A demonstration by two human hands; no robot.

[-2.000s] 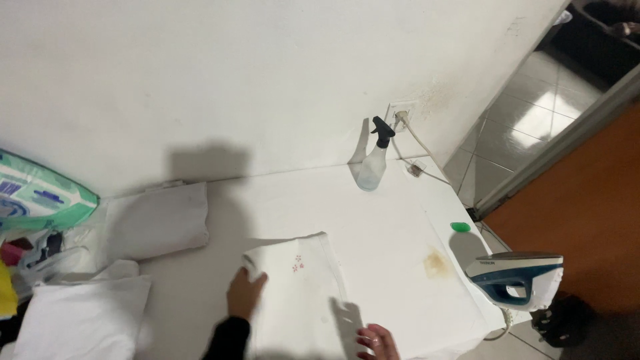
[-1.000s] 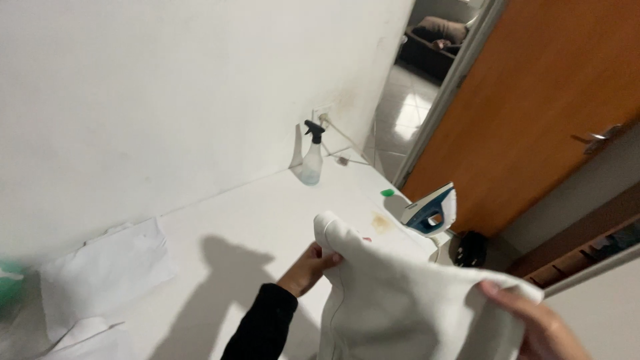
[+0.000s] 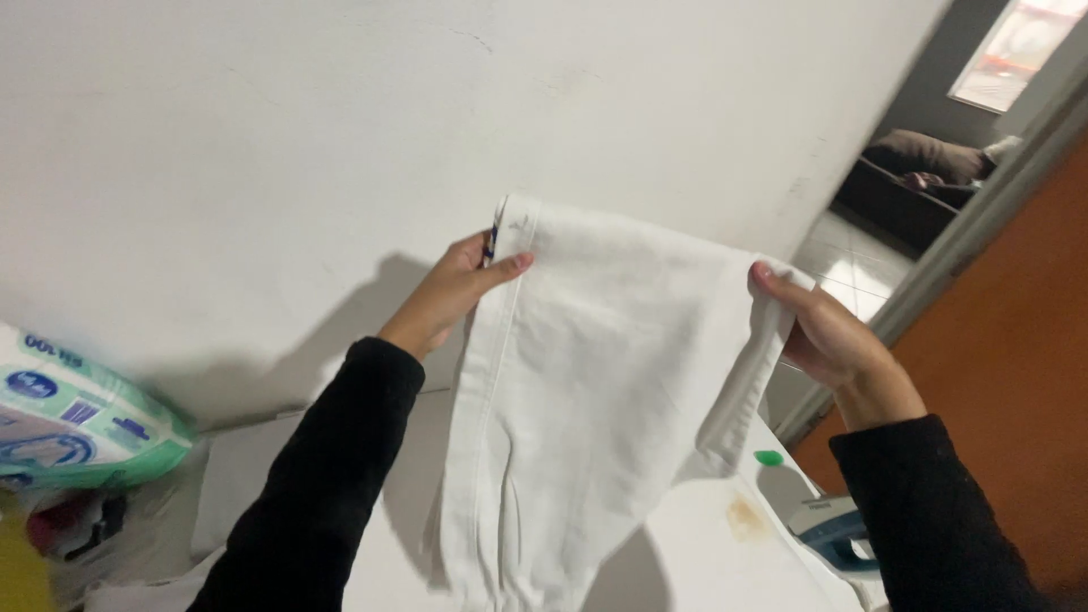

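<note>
A folded white cloth garment hangs between my two hands above the white table. My left hand pinches its upper left corner, thumb in front, fingers behind, beside a stitched band with a small dark-patterned edge. At the upper right corner my right hand grips the fabric, thumb on the near side. The lower part hangs down in soft folds, and its bottom end runs out of view. A clothes iron, blue and white, stands at the lower right, partly behind my right sleeve.
A green and white plastic package lies at the left, near folded white cloth. A small green object and a brown stain are on the table. The wall rises behind; an orange-brown door stands at the right.
The white garment was low on the table at first, then raised between both hands; now it is held up higher against the wall. The spray bottle seen earlier no longer shows.
</note>
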